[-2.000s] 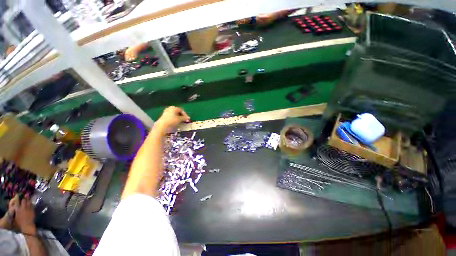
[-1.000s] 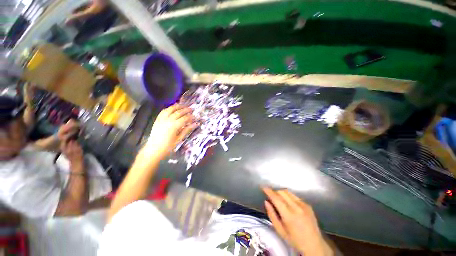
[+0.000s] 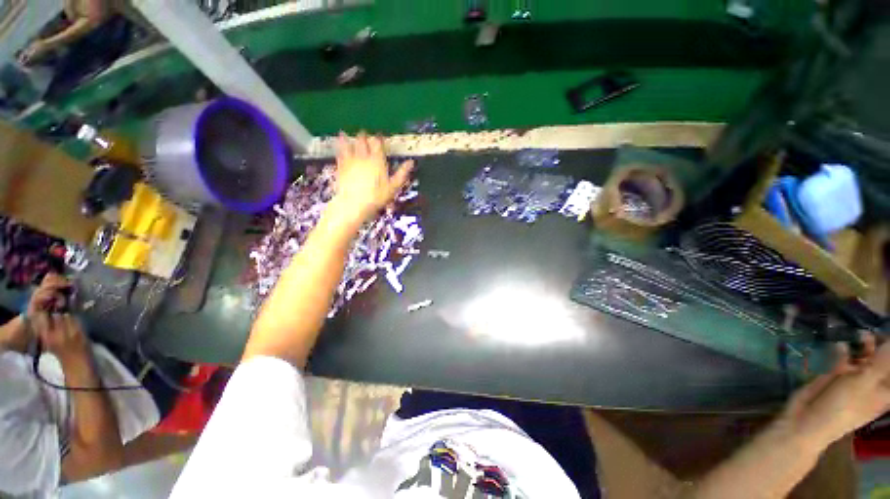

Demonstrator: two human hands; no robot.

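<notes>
My left hand (image 3: 365, 179) is over the far edge of a big heap of loose white and reddish-purple strip-shaped parts (image 3: 390, 249). Its fingers are spread and no held part shows. My right hand (image 3: 847, 382) is at the far right, by the bench's right end, blurred beside small dark items. Its fingertips are unclear, and I cannot tell whether it holds anything. A flat cluster of blue-silver parts (image 3: 517, 191) lies right of the heap. A white perforated piece (image 3: 580, 200) touches its right side.
A purple-rimmed fan (image 3: 241, 154) stands left of the heap, near a yellow item (image 3: 142, 239). A tape roll (image 3: 639, 198), thin silver strands (image 3: 634, 288), black coil (image 3: 747, 258) and carton (image 3: 795, 244) are right. The green conveyor (image 3: 410, 93) runs behind. A person's hands (image 3: 57, 317) show left.
My left hand has moved from the heap's left side to its far edge. My right hand has moved from the bench's front middle to the far right. The view has shifted.
</notes>
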